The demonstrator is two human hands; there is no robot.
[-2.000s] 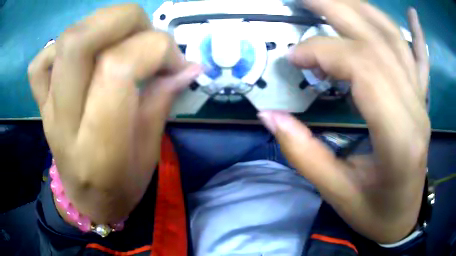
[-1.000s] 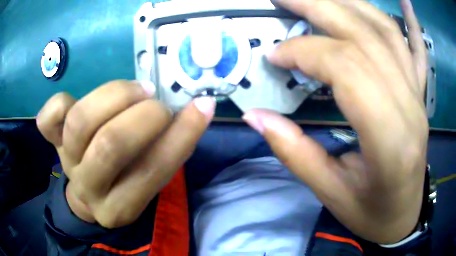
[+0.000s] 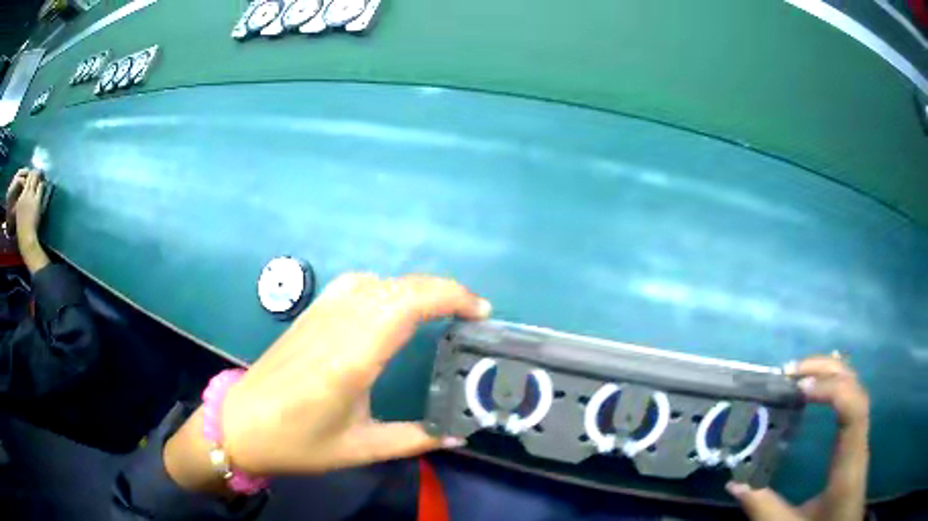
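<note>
The triple mounting plate (image 3: 555, 448) is held near the front edge of the bench, its long straight rim away from me and its notched edge toward me. It looks dark grey, with three round units (image 3: 627, 418) showing white rings and dark centres. My left hand (image 3: 351, 382) grips its left end between thumb and fingers; a pink bead bracelet is on the wrist. My right hand (image 3: 829, 438) grips its right end and is partly cut off by the lower edge. A loose round disc (image 3: 284, 286) with a white face and black rim lies left of the plate.
Behind the blue-green bench (image 3: 427, 193) runs a green belt (image 3: 529, 51). A triple assembly (image 3: 305, 14) lies on it at the top, with smaller ones (image 3: 127, 70) further left. Another person's hands (image 3: 29, 204) and dark sleeve (image 3: 46, 326) are at the far left.
The view has lifted and widened to show the belt and the other person. My left fingertips have left the left unit's lower edge. Both hands now hold the plate by its ends.
</note>
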